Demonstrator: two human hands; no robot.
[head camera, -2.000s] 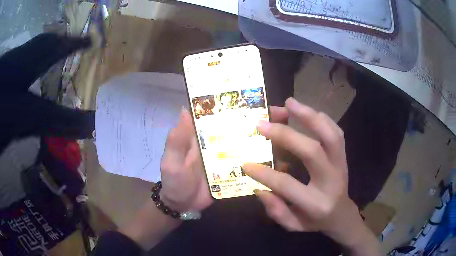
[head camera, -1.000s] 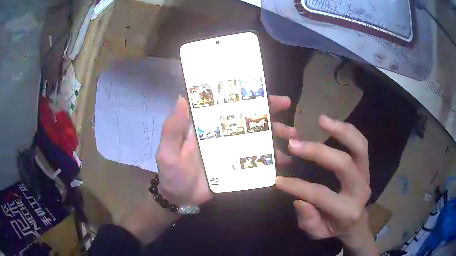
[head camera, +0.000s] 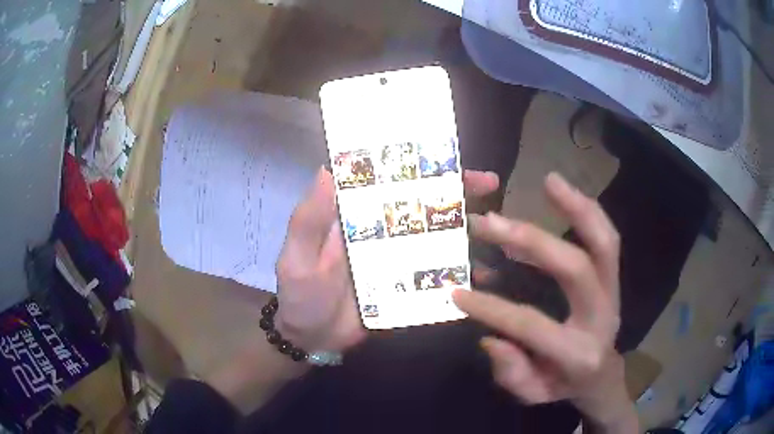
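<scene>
A smartphone (head camera: 397, 199) with a very bright screen and several small pictures is held upright in the middle of the view. My left hand (head camera: 314, 263) is closed around its left side and back; fingertips show at its right edge. A dark bead bracelet is on the left wrist. My right hand (head camera: 556, 297) holds nothing, its fingers spread, with one fingertip at the lower right edge of the screen.
A clear template plate (head camera: 611, 93) lies on the white machine table (head camera: 692, 161) at upper right. A white paper sheet (head camera: 221, 195) lies below at left. Red cloth (head camera: 95, 212) and a dark printed package (head camera: 47, 356) are at far left. Blue material is at lower right.
From two seconds ago, the screen shows a different layout. My right fingers have moved off the middle of the screen to its lower right edge. The dark arm-like shape at left is gone.
</scene>
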